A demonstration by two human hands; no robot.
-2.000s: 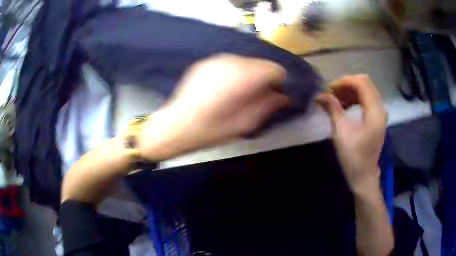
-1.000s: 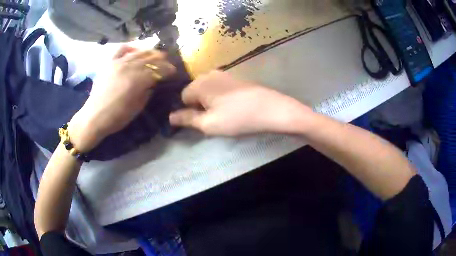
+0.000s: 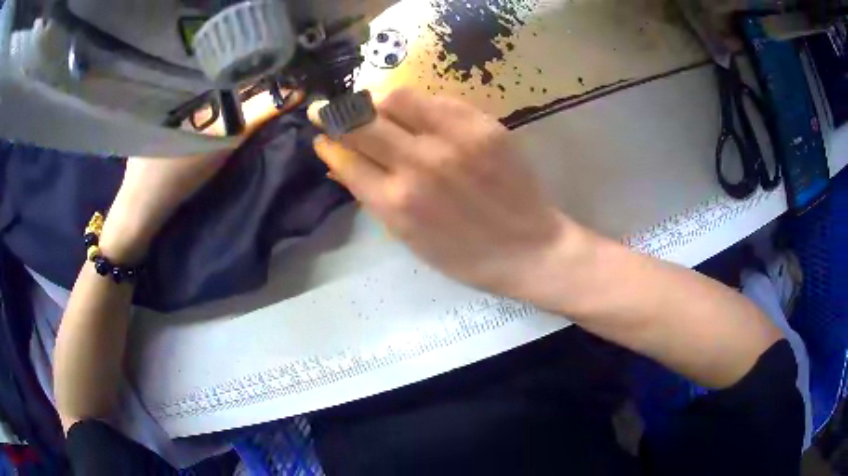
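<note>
Navy fabric (image 3: 232, 223) lies in soft folds on the machine table, its upper part under the sewing machine head (image 3: 93, 84). My left hand (image 3: 172, 191) is on the fabric's upper left; the machine head hides part of it, and its fingertips show beside the needle area. My right hand (image 3: 456, 181) is at the fabric's right edge, its fingers around or beside a grey ridged piece (image 3: 346, 112). Whether it grips this piece or the cloth is unclear. A ridged round knob (image 3: 244, 42) sits on the machine head above the left fingers.
Black-handled scissors (image 3: 739, 139) and a dark blue flat object (image 3: 790, 121) lie at right on the white table (image 3: 595, 177). A printed ruler scale (image 3: 335, 363) runs along the front edge. Black speckles mark the tan bed plate (image 3: 549, 56). Blue baskets (image 3: 279, 451) stand below.
The machine head shows larger at upper left. My left hand has moved partly behind it. My right fingers have moved from the cloth's middle to the ridged piece. More of the table front shows.
</note>
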